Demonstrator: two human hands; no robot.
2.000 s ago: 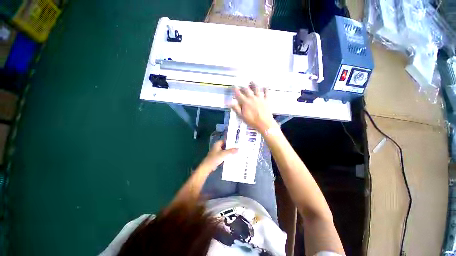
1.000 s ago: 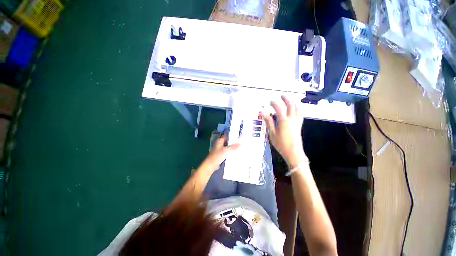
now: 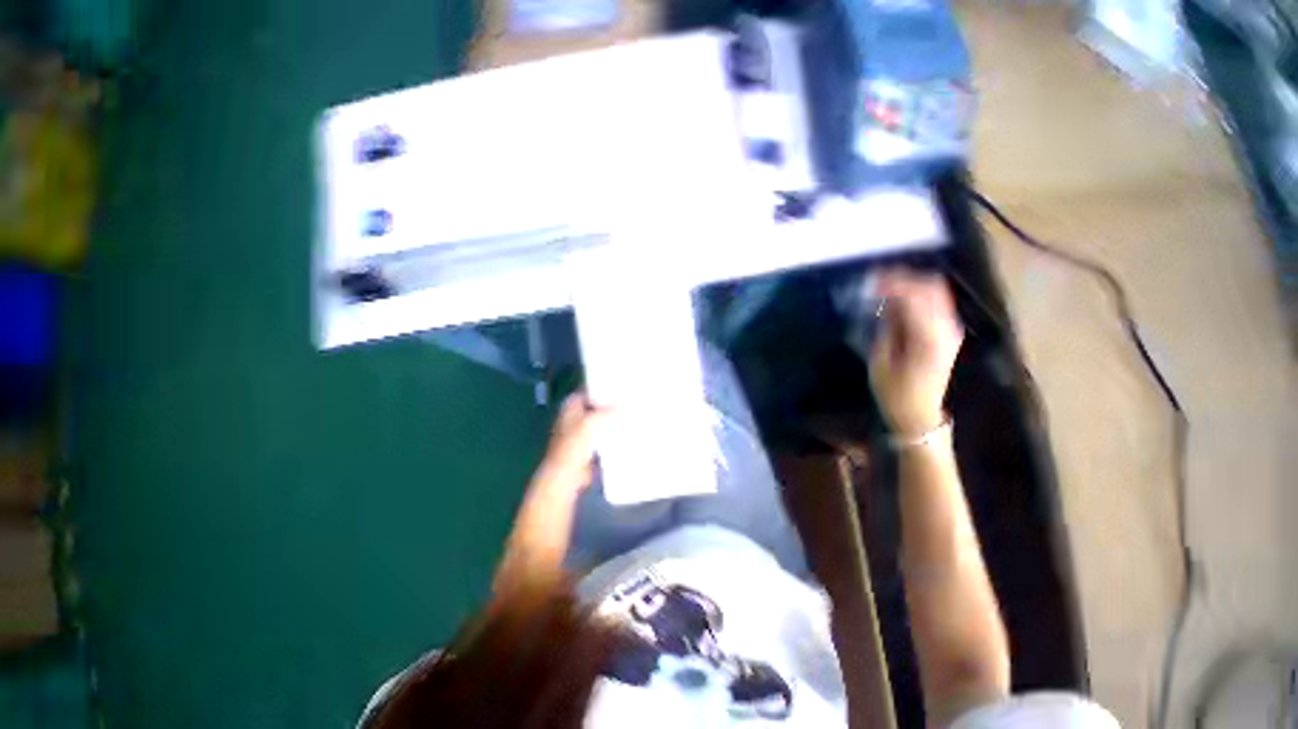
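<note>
The view is blurred. A white product box lies lengthwise from the bar sealer towards my lap, its far end over the sealer's near edge. Its face glares white; a little clear film shows at its lower right edge. My left hand grips the box's left side near its lower end. My right hand is off the box, over the dark gap right of it, fingers drawn together. A faint pale piece, looking like a film offcut, shows at its fingertips.
The blue-grey control box stands at the sealer's right end. A black power cord crosses the cardboard-covered table at right. Bagged boxes lie at the top right. A brown cardboard edge stands beside the legs.
My right hand has moved off the box to the right, over the dark gap. The whole view has turned and shifted. My left hand still holds the box's left side.
</note>
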